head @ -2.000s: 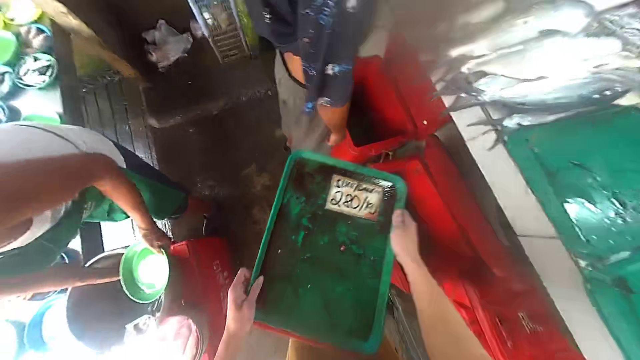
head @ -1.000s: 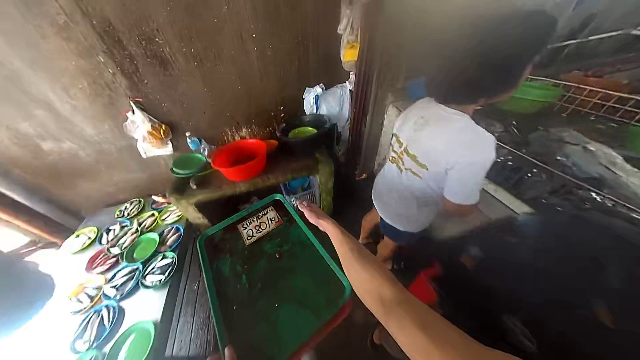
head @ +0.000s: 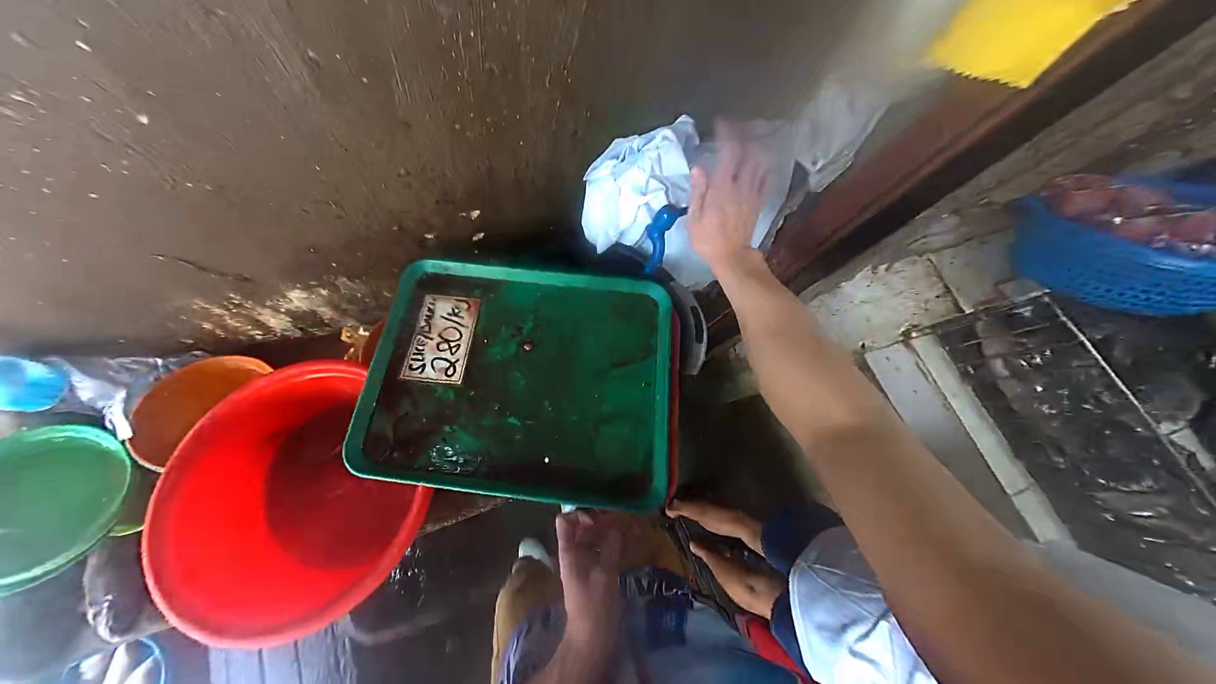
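A green plastic tray (head: 532, 399) with a handwritten price card (head: 440, 339) lies over the right side of a large red basin (head: 285, 513). A red edge shows under the tray's right side. My left hand (head: 591, 560) is at the tray's near edge, its fingertips by the rim; whether it grips the rim cannot be told. Past the tray's far right corner, my right hand (head: 730, 204) is raised with fingers spread and blurred, in front of white plastic bags (head: 635, 185). A blue handle-like thing (head: 662, 233) stands just left of that hand.
Orange (head: 195, 404) and green basins (head: 62, 503) are left of the red one. A brown wall (head: 285, 142) rises behind. A person in a white shirt (head: 850, 608) is close by at the lower right. A blue basket (head: 1111, 252) and a wire rack (head: 1092, 380) are at right.
The tray, held in both hands two seconds ago, is now at the red basin by the wall. My right hand has left its rim and reached to the bags. The view has turned strongly.
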